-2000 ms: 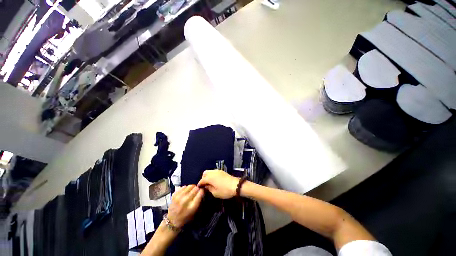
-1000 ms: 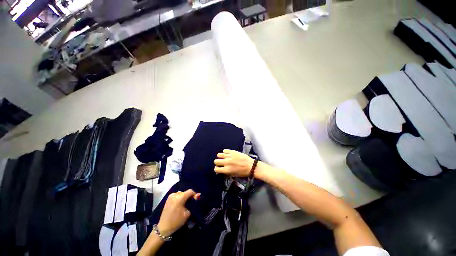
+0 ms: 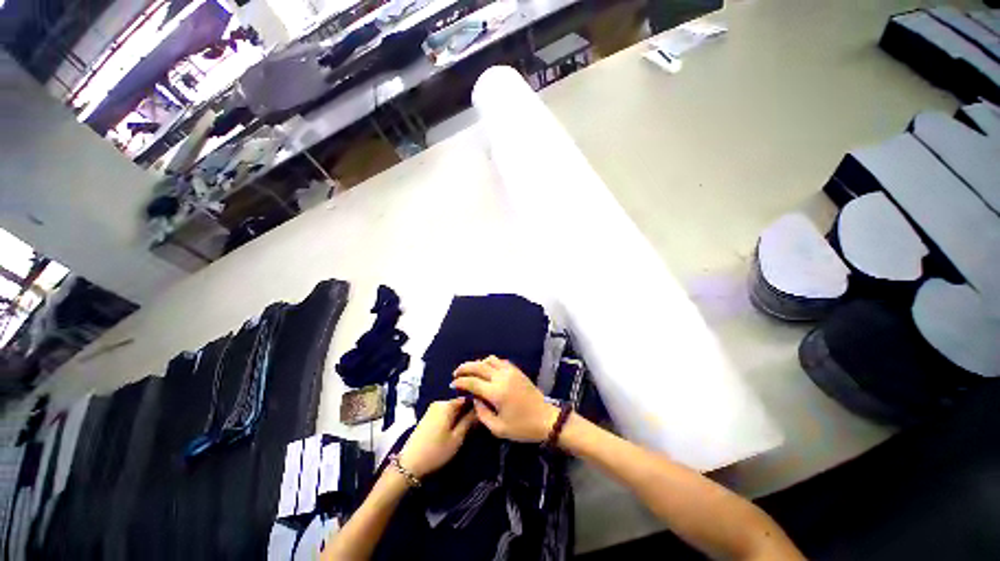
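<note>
A navy bundle of cut pieces [image 3: 488, 327] lies on the table in front of me, with striped layered edges at its right side. My left hand [image 3: 436, 434] and my right hand [image 3: 501, 397] meet on top of the bundle, fingertips together. They pinch a small dark piece that looks like a fabric tie strip, mostly hidden by the fingers. A tangled pile of navy tie strips [image 3: 375, 353] lies left of the bundle. A small tan-brown box [image 3: 361, 405] sits just below that pile.
A large white paper roll [image 3: 614, 263] lies across the table right of the bundle. Long dark panels [image 3: 296, 373] lie in a row at left. Small white-topped stacks [image 3: 310, 473] are near my left arm. Rounded white-topped stacks [image 3: 800, 256] and long stacks stand at right.
One second ago my hands were apart over the bundle; now they have come together on it. The view has shifted slightly.
</note>
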